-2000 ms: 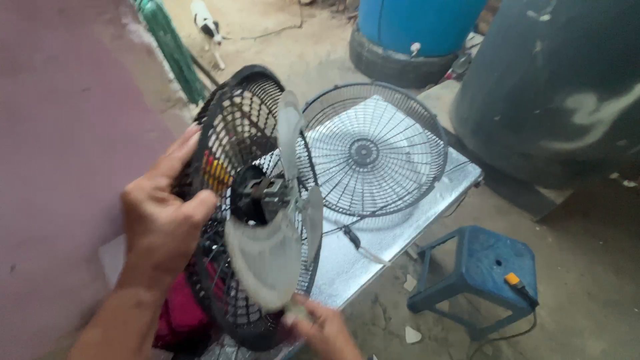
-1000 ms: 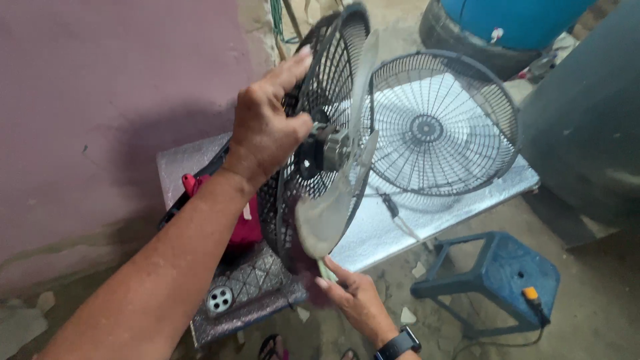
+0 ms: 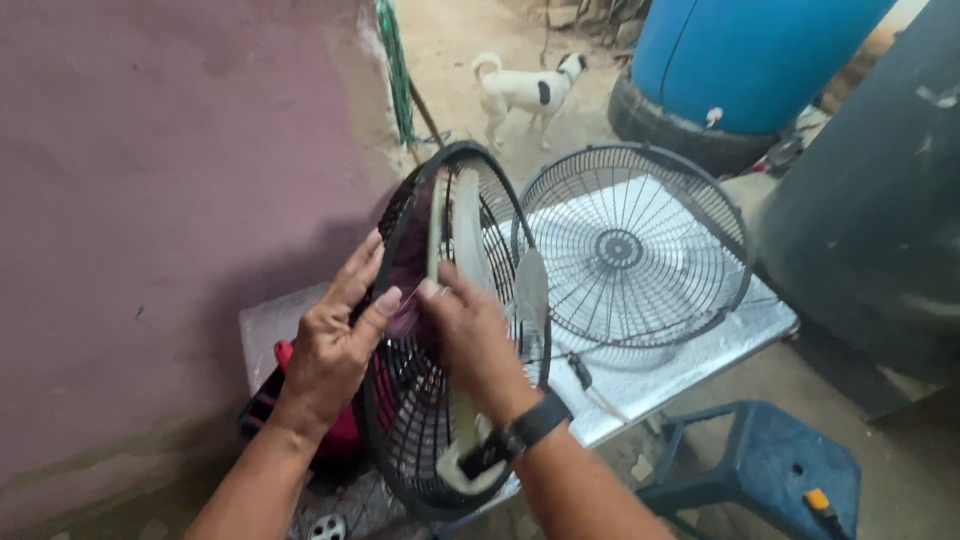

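Note:
A black fan with its rear wire guard (image 3: 409, 450) stands tilted over the table, its pale translucent blades (image 3: 471, 225) bared. My left hand (image 3: 330, 337) grips the guard's left rim, thumb inside the edge. Inside the guard, my right hand (image 3: 472, 330) holds a thin pale-green-handled tool (image 3: 435, 225), blurred, its working end unclear against dark purplish bristles or cloth. A black band sits on my right wrist. The detached front fan guard (image 3: 619, 250) rests on the silvery table beyond. Near it lies a knife with a black handle (image 3: 579, 370).
At the lower right is a blue plastic stool (image 3: 787, 457) with an orange-tipped cord end (image 3: 817, 501). Large blue (image 3: 750, 60) and dark grey (image 3: 870, 195) tanks stand behind. A pink wall (image 3: 187, 187) borders the left; a dog (image 3: 525, 90) stands beyond the table.
My right hand has moved from the guard's lower edge up inside it, among the blades. The blades have turned. My left hand remains on the guard. The dog is back in view.

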